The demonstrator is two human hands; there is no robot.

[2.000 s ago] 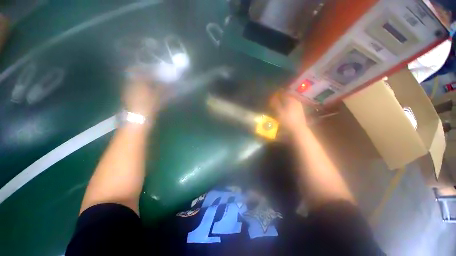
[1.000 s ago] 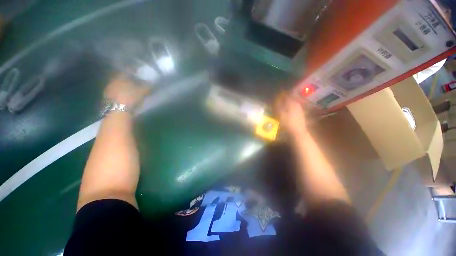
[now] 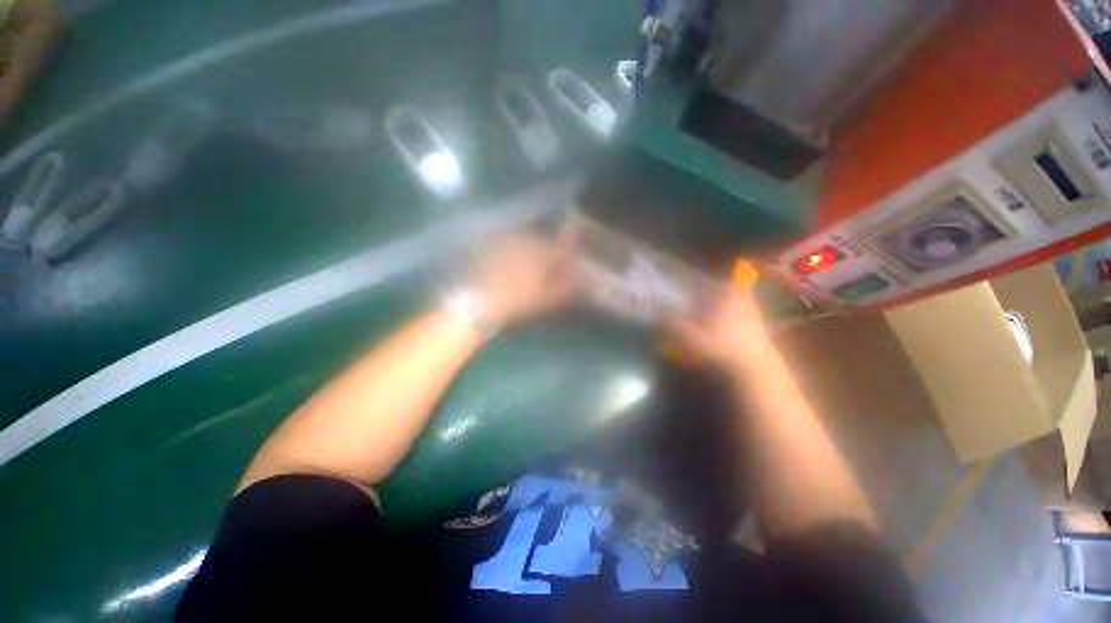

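Observation:
My left hand (image 3: 526, 274) is at the left end of the pale fixture (image 3: 640, 282), blurred. My right hand (image 3: 721, 326) is at the fixture's right end, beside the orange-yellow button box (image 3: 746, 273). Whether either hand holds something is too blurred to tell. A whitish shape lies on the fixture between the hands, too blurred to identify. Another yellow patch shows under my right hand, mostly covered. Several pale oval plastic housings (image 3: 426, 155) lie loose on the green bench beyond my left hand.
The orange machine with its white control panel (image 3: 895, 250) and lit red switch stands at the right. Its dark base and metal head (image 3: 780, 73) are behind the fixture. An open cardboard carton (image 3: 975, 365) is at the far right. Part of another person's arm (image 3: 27, 49) shows top left.
My left hand has moved right from near the loose housings to the fixture. My right hand has shifted from beside the button boxes onto the fixture's right end, covering the nearer yellow box. The view has shifted slightly.

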